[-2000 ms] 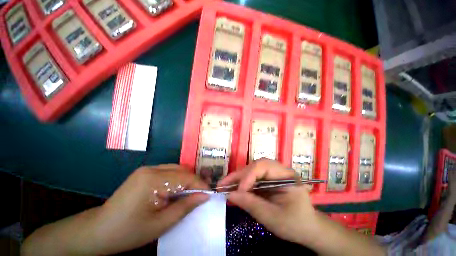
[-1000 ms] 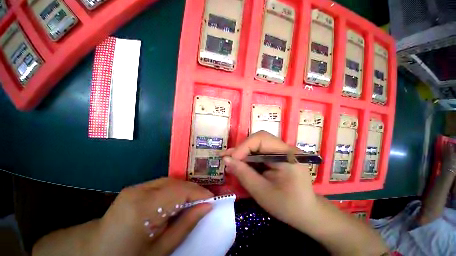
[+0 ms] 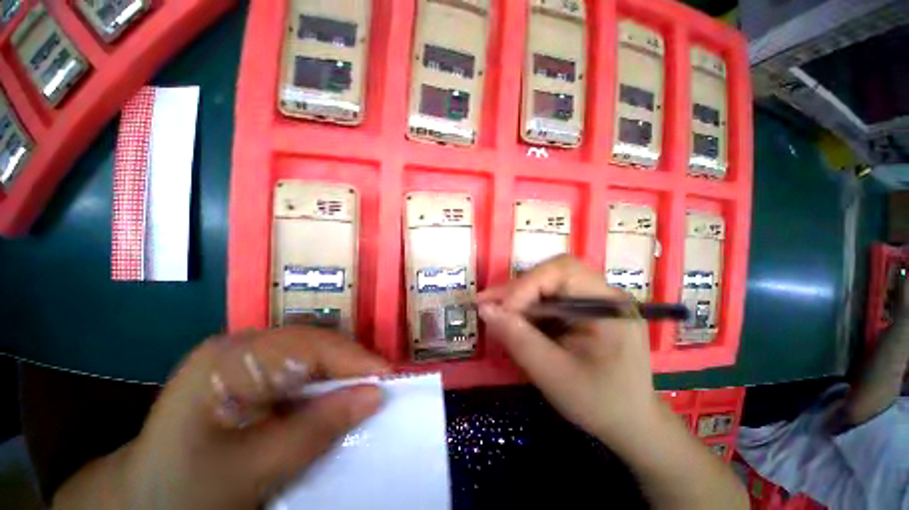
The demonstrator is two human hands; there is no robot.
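My right hand (image 3: 573, 349) holds dark tweezers (image 3: 608, 309), their tips at the lower right part of a gold-beige phone housing (image 3: 440, 239) in the front row, second from the left, of a red foam tray (image 3: 385, 249). My left hand (image 3: 249, 398) pinches a white label sheet (image 3: 389, 448) by its dotted top edge, just in front of the tray. Small white labels, blurred, are on the back of my left hand. Whether a label is at the tweezer tips cannot be told.
A spare label sheet (image 3: 169, 184) with a red-dotted band lies left of the tray on the green surface (image 3: 60, 299). Another red phone tray (image 3: 100, 120) is at the upper left. Another person's arm (image 3: 882, 364) is at the right edge, near grey machine housing.
The tweezers have moved from the front-left phone to the second phone. The tray and spare sheet appear further left in view. Both hands keep their hold.
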